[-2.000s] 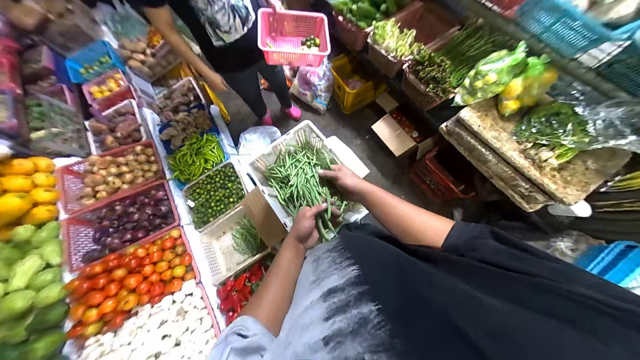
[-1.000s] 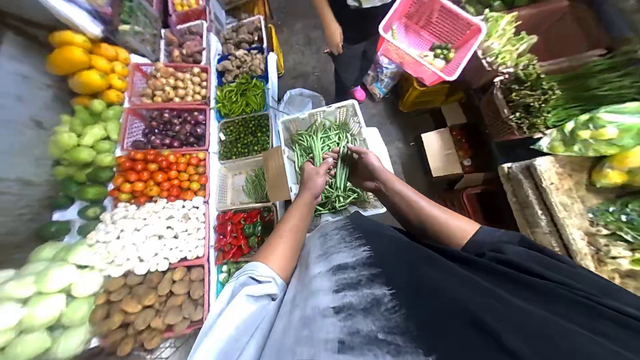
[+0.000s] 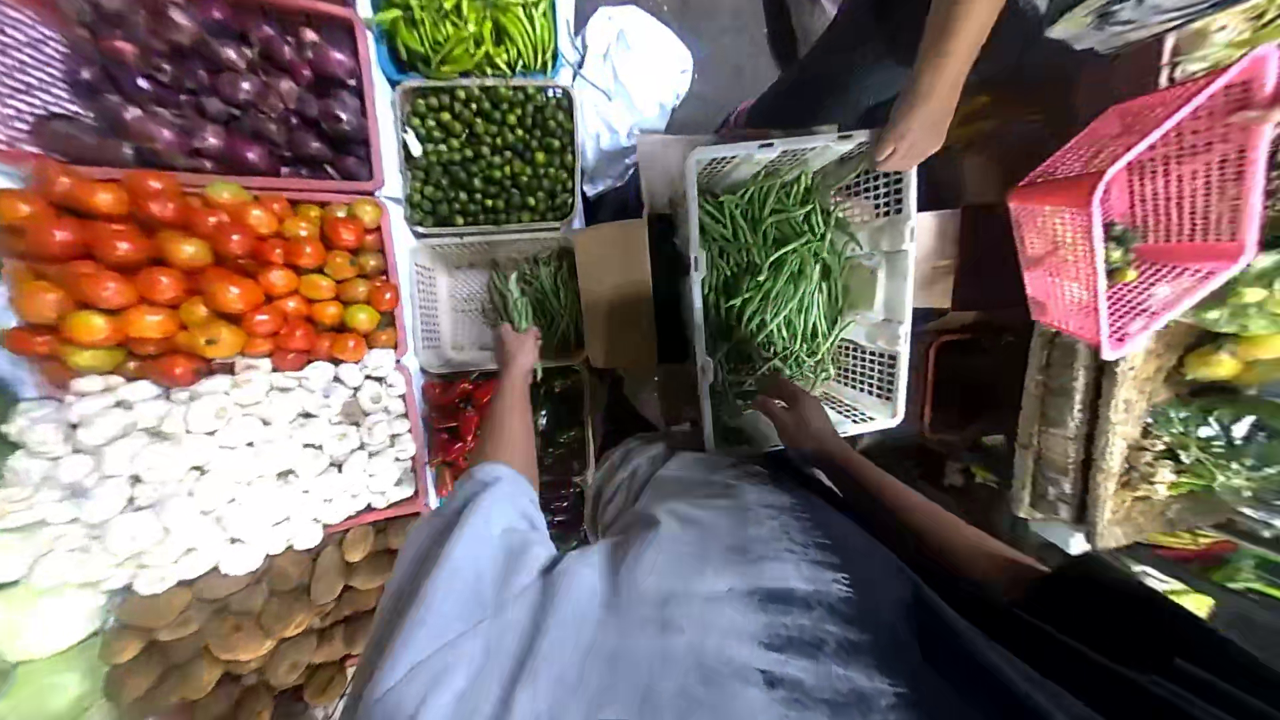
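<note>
My left hand [image 3: 518, 350] grips a bunch of green beans [image 3: 512, 300] over a small white plastic basket [image 3: 435, 300]. More green beans [image 3: 555, 295] lie in that basket, to the right of the bunch. My right hand [image 3: 797, 415] is over the near end of a large white plastic crate [image 3: 903, 330], its fingers apart, close to the loose green beans [image 3: 770, 270] heaped inside. Whether its fingertips touch beans is hard to tell. Another person's hand [image 3: 912, 130] is at the crate's far right corner.
A cardboard flap [image 3: 614, 295] stands between basket and crate. Around the basket are limes [image 3: 490, 155], tomatoes [image 3: 190, 270], garlic [image 3: 200, 450] and red peppers [image 3: 455, 420]. A pink basket [image 3: 1150, 230] is at the right, above a worn foam box [image 3: 1100, 440]. A white plastic bag [image 3: 630, 90] lies beyond.
My left hand has moved left from the large crate to the small basket with a bunch of beans. My right hand is now at the crate's near end. The other person's hand has come to the crate.
</note>
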